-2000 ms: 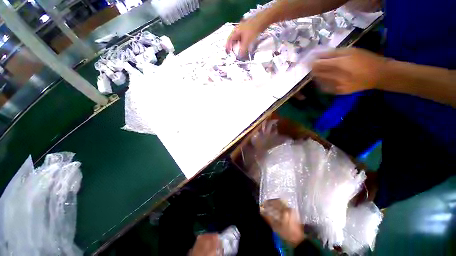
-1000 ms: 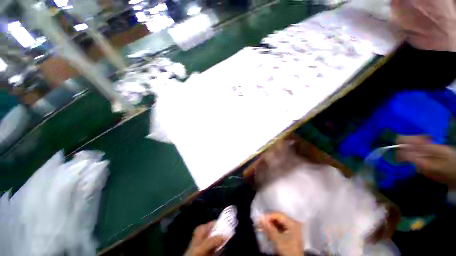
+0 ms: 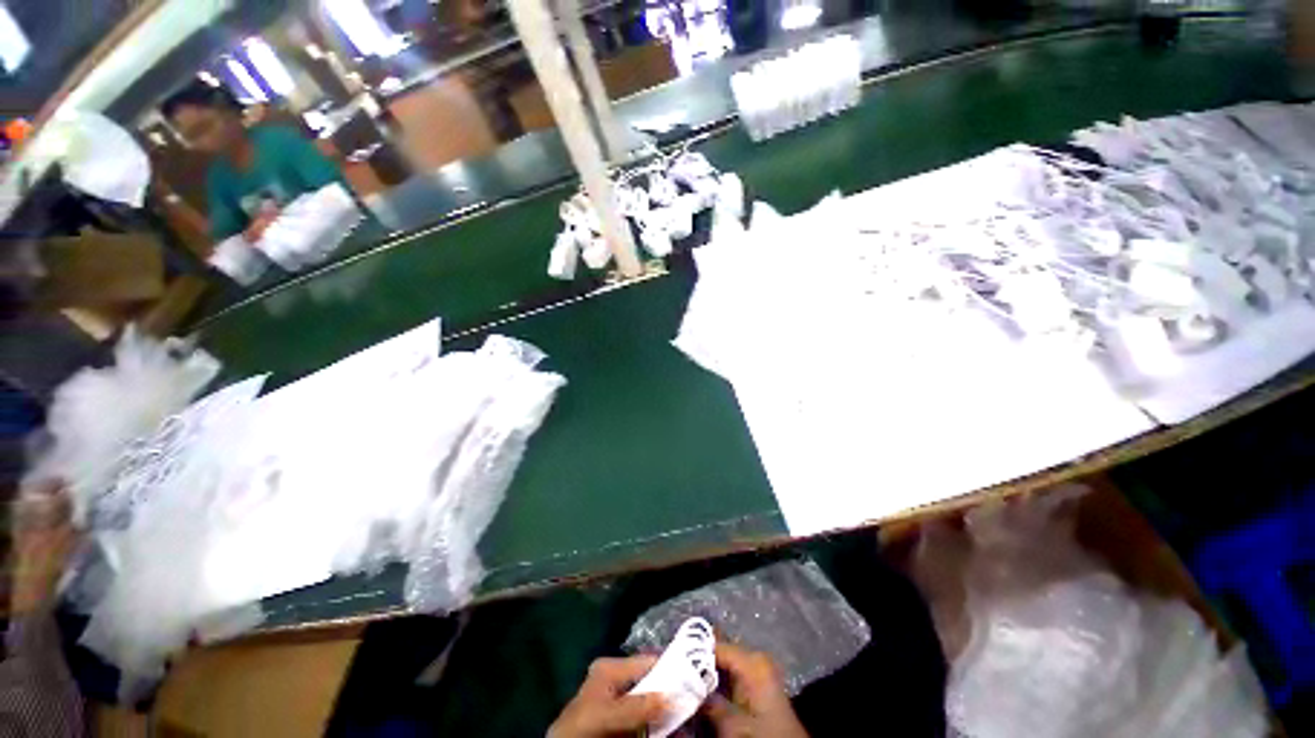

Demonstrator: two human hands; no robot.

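Observation:
A white power adapter (image 3: 678,678) with its cord folded in loops is at the bottom centre, below the bench edge. My left hand (image 3: 613,699) holds it from the left side. My right hand (image 3: 753,695) is at its right side, with the fingers partly hidden. A clear bubble bag (image 3: 790,623) lies flat just behind and beside my right hand; whether the fingers grip it is hard to tell. The adapter is outside the bag.
Loose adapters (image 3: 1154,281) lie on white sheets (image 3: 894,418) at right. Bagged adapters (image 3: 332,461) are piled at left. A carton (image 3: 1139,541) of bubble bags stands below the bench at right. A metal post (image 3: 577,130) rises behind. A person (image 3: 267,166) sits across the belt.
The view has turned right-to-left, showing more of the left pile. My right hand has left the carton and come to the adapter; a bubble bag now lies by it. The other worker at right is gone from view.

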